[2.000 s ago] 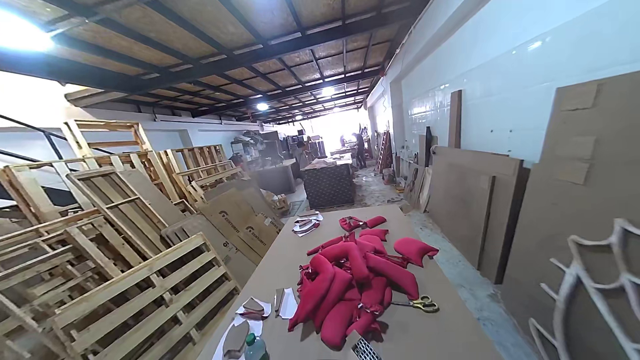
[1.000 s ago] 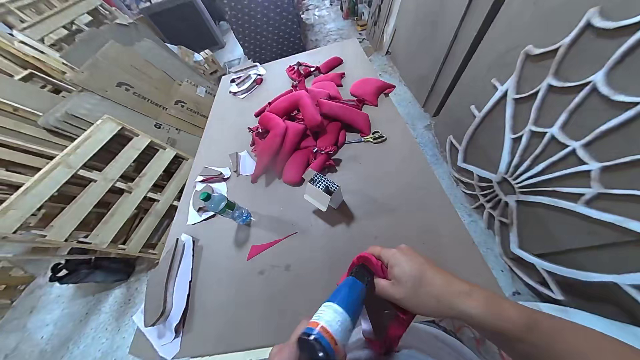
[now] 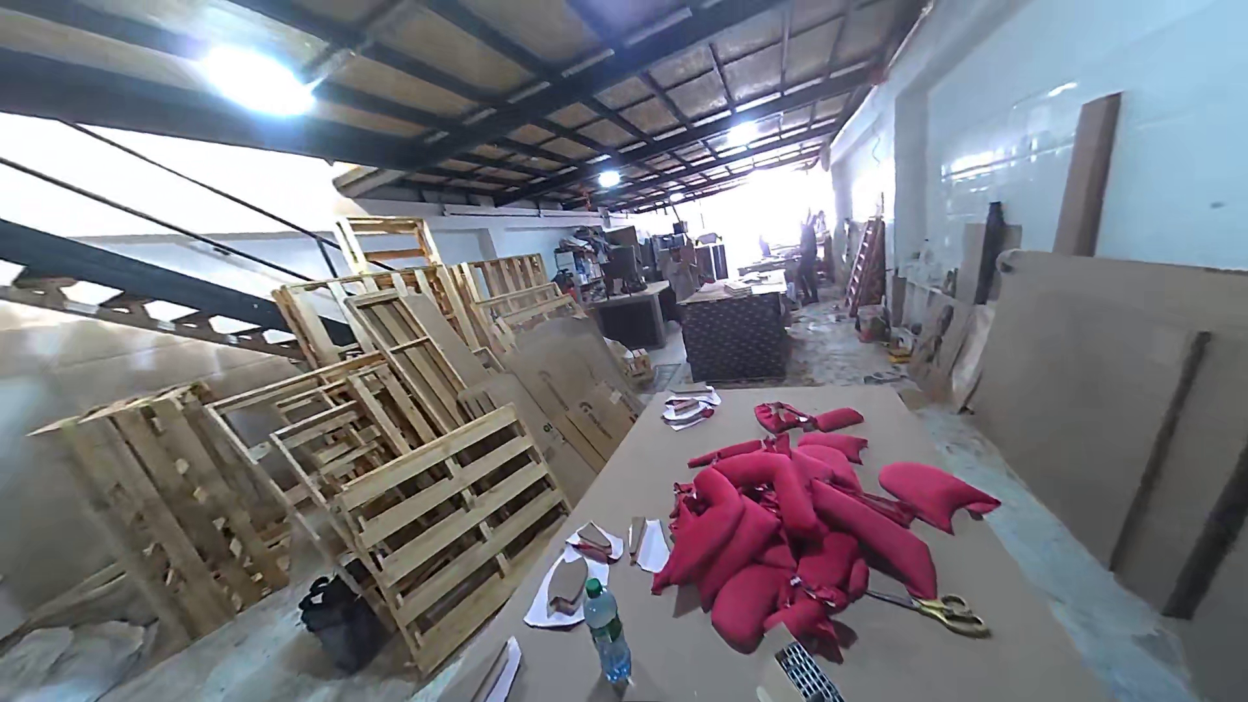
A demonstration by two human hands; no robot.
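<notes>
Neither my left hand nor my right hand shows in the head view now. On the long brown-topped table lies a heap of red fabric-covered padded pieces, with one separate red piece at its right. A pair of scissors with yellowish handles lies at the heap's lower right. A clear plastic bottle with a green cap stands near the front. To its right, a small box with a dark patterned inside is cut by the lower edge. White and brown cut pieces lie along the left side.
Wooden pallets and frames lean at the left, beside a black bag. Large brown boards lean on the right wall. Beyond the table stands a dark patterned block. A distant person stands near the back.
The view has swung up and away from my hands. One second ago one hand held a blue tool and the other a red fabric piece; both are now out of frame.
</notes>
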